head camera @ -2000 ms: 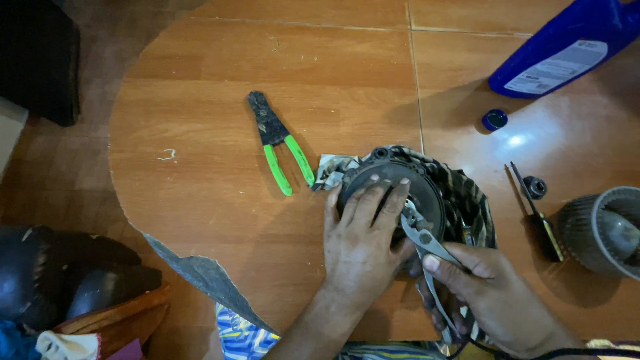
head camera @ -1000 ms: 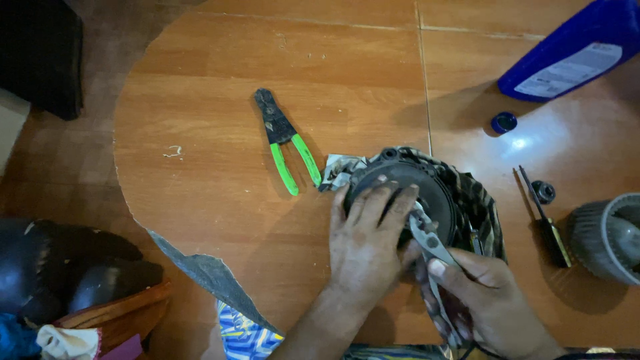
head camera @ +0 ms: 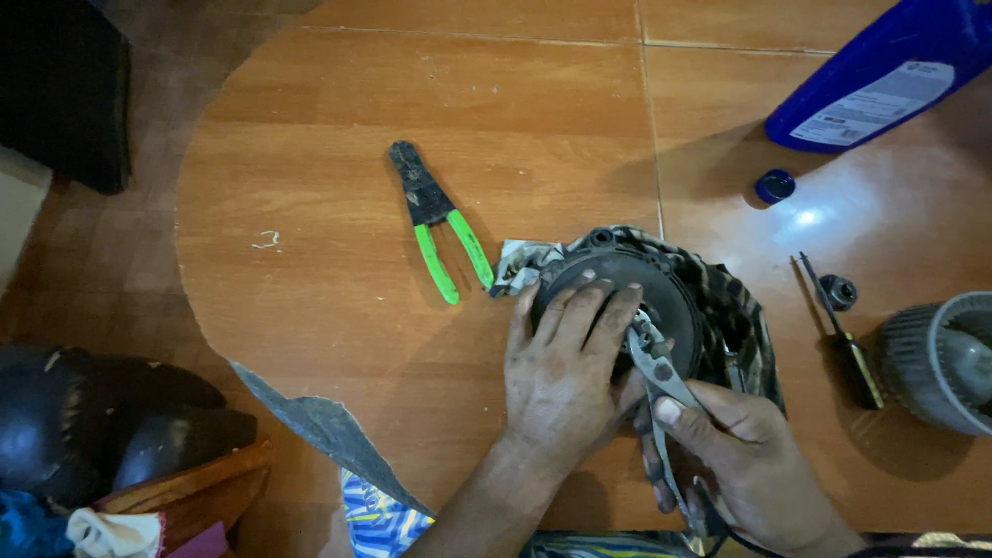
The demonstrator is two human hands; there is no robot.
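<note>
A round black plastic motor housing (head camera: 620, 283) rests on a patterned cloth (head camera: 728, 310) on the wooden table. My left hand (head camera: 566, 349) is spread over its face, fingertips pressing on it. Metal locking pliers (head camera: 663, 372) are gripped in my right hand (head camera: 736, 457), their jaws at the middle of the housing, beside my left fingers. What the jaws bite on is too small to tell. A black cable runs below my right hand. Wire strippers with green handles (head camera: 438, 221) lie on the table to the left of the housing.
At the right are a screwdriver (head camera: 849, 349), a small black round part (head camera: 838, 292) and a grey plastic blower wheel (head camera: 945, 360). A blue bottle (head camera: 868, 85) and its blue cap (head camera: 775, 186) are at the upper right. The table's curved edge (head camera: 182, 256) runs down the left.
Both hands stay at the housing, and the pliers remain in my right hand with their jaws near its middle. The pliers' angle has shifted slightly.
</note>
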